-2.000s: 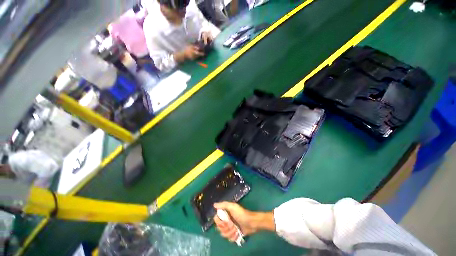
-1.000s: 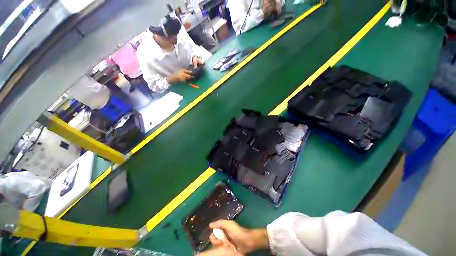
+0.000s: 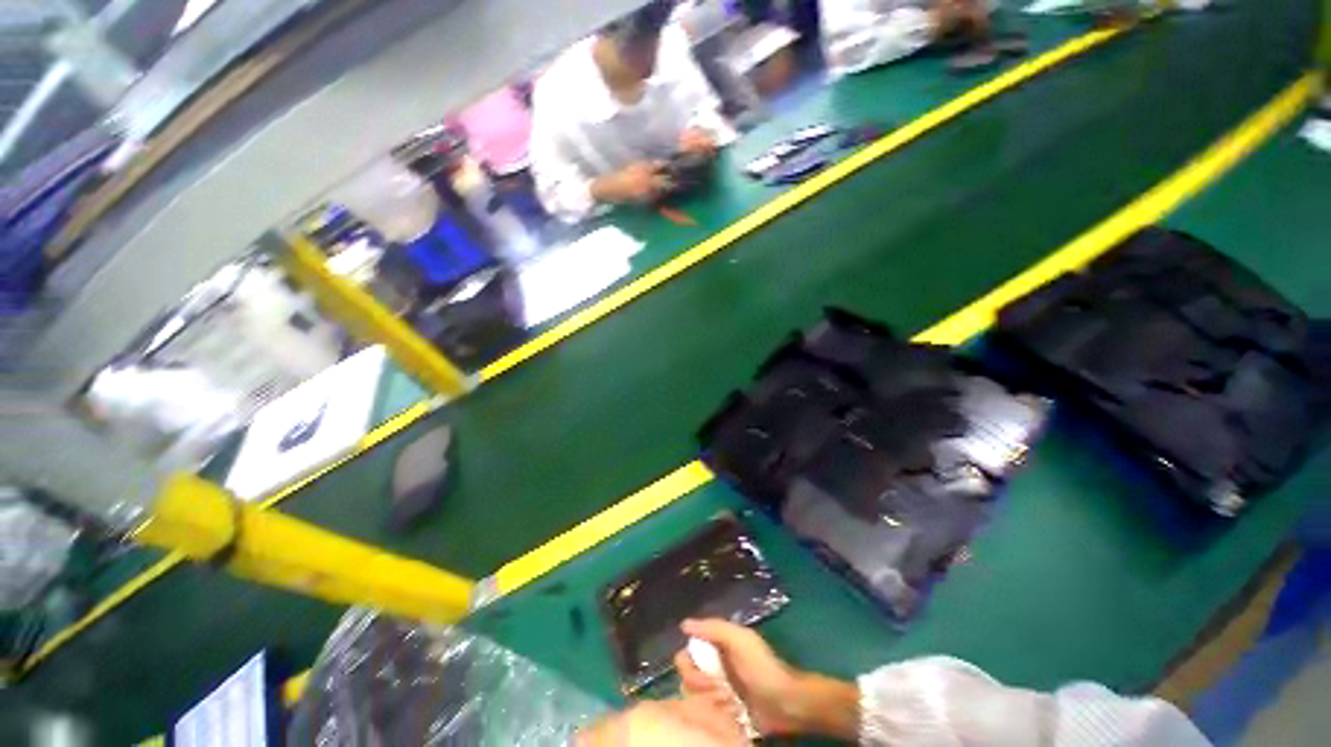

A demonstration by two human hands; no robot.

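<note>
My right hand (image 3: 759, 679) is closed around a white-handled tool (image 3: 711, 664) at the near edge of a shallow black parts tray (image 3: 672, 591). Small gold-yellow specks lie in the tray. My left hand (image 3: 657, 725) is cut off by the bottom edge and lies just below and left of the right hand. Its fingers are blurred, and whether it holds anything cannot be told. The tool's tip is hidden or too blurred to see.
Two blue-edged bins heaped with black shells (image 3: 861, 453) (image 3: 1182, 365) stand beyond and right. A clear plastic bag (image 3: 438, 686) lies left, near a yellow post (image 3: 321, 555). A dark flat piece (image 3: 421, 474) lies on the green belt. A person in white (image 3: 613, 117) works opposite.
The view has swung, so the tray and bins sit further right than a second ago. More of the plastic bag shows. My left hand has come in at the bottom edge since two seconds ago.
</note>
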